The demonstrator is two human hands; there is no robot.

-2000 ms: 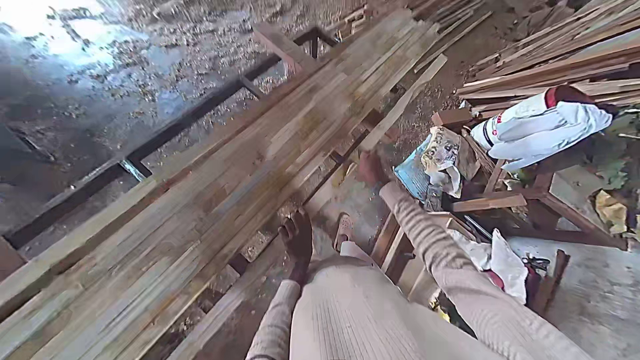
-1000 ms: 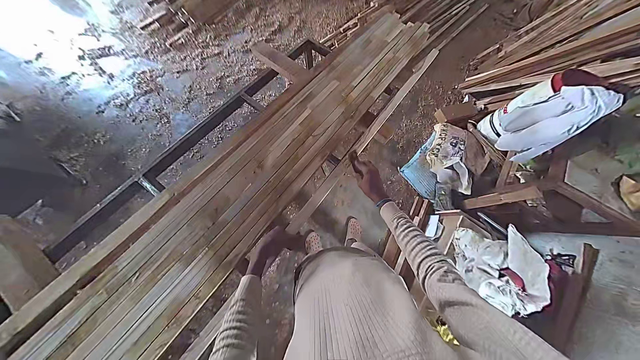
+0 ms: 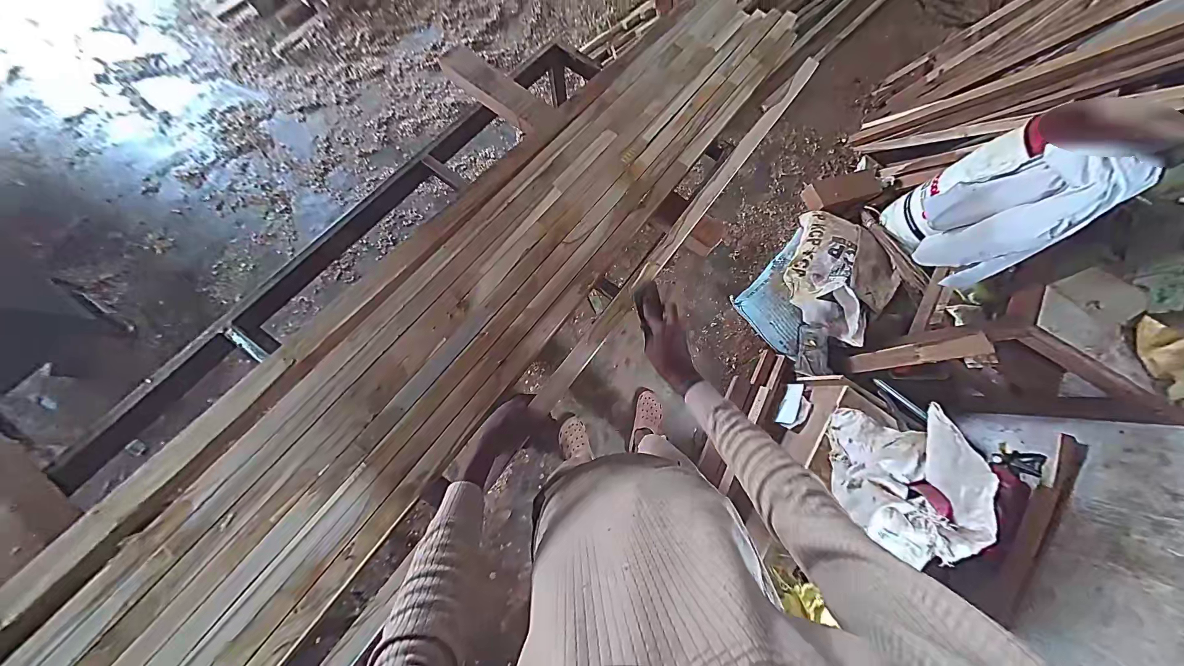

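A long narrow wooden strip (image 3: 731, 176) lies along the near edge of a broad row of boards (image 3: 481, 287). At the strip's near end is my left hand (image 3: 509, 430), fingers curled and partly in shadow, apparently gripping it. My right hand (image 3: 666, 338) is farther along, beside the strip's edge. A dark shape shows at its fingertips; whether it is the thumb or a small held object cannot be told. Both feet, in pinkish perforated shoes (image 3: 647, 412), stand below the strip.
A dark frame (image 3: 305, 268) and a timber crosspiece (image 3: 495, 88) lie beyond the boards. At right are printed sacks (image 3: 823, 264), white cloth (image 3: 911, 481), wooden frames (image 3: 925, 351) and stacked timber (image 3: 1017, 74). A person's part with a red-edged white garment (image 3: 990, 194) shows at upper right.
My left hand, its fingers spread two seconds ago, has come to the near end of the strip. At upper right, a blurred brown shape has appeared by the red edge.
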